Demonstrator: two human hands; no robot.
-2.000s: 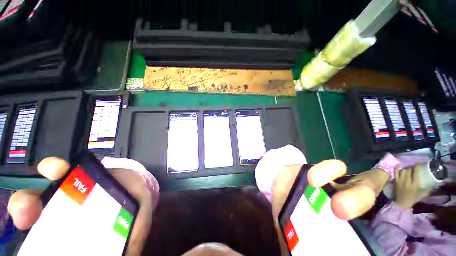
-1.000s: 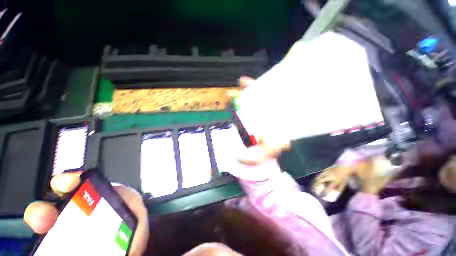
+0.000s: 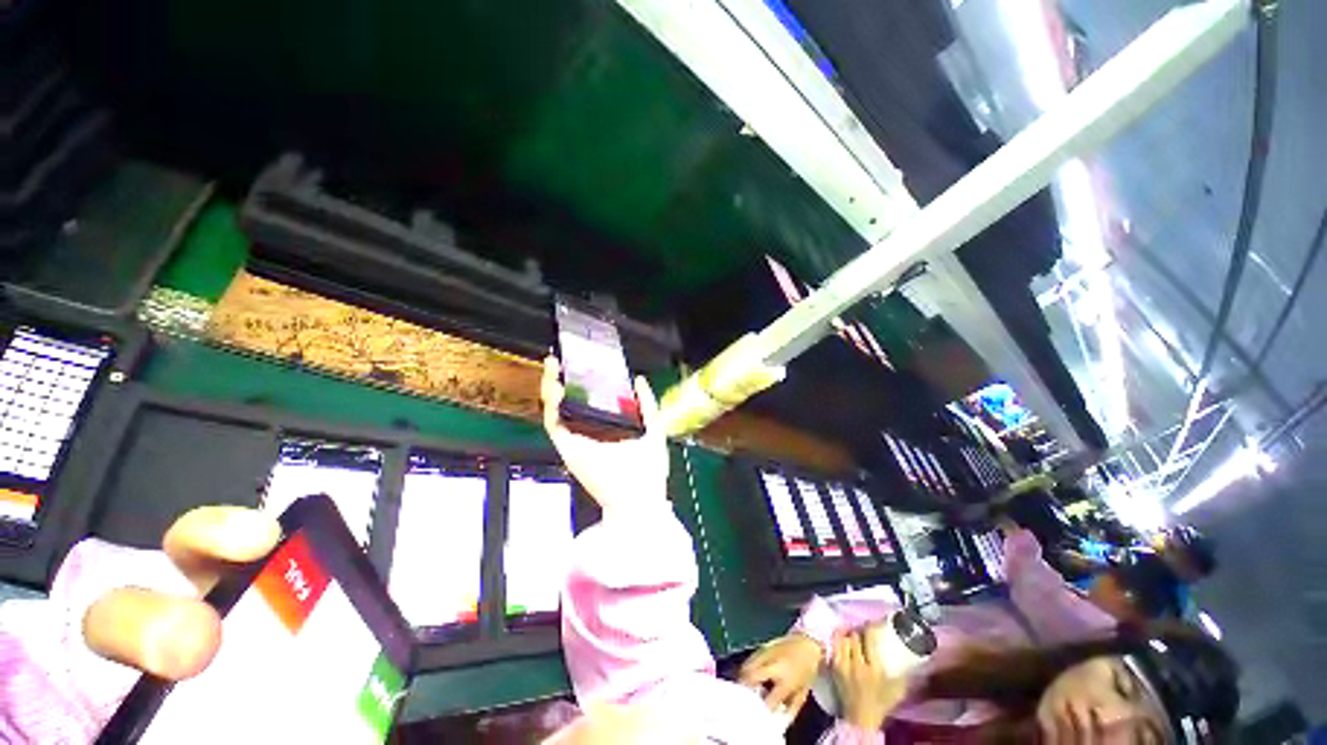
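Note:
My left hand (image 3: 160, 619) holds a smartphone (image 3: 277, 662) at the lower left, its white screen showing a red FAIL block and a green block. My right hand (image 3: 611, 451) is stretched forward above the bench and holds another smartphone (image 3: 595, 357) by its edges, its lit screen facing me with small green and red blocks at the lower end. Below, a black phone tray (image 3: 168, 488) holds several phones with bright white screens; its left slot is empty. My left hand and phone cover part of the tray.
A tan board (image 3: 371, 342) lies behind the tray, with stacked trays (image 3: 393, 248) beyond. A wrapped post (image 3: 720, 386) rises at the right. Another tray (image 3: 830, 527) holds several lit phones. A neighbouring worker (image 3: 1077, 699) holds a white cup (image 3: 898, 640) at the lower right.
My right hand has swung from the lower right up and forward, still holding its phone, now farther from me. My left hand keeps its phone. The view has turned and tilted to the right.

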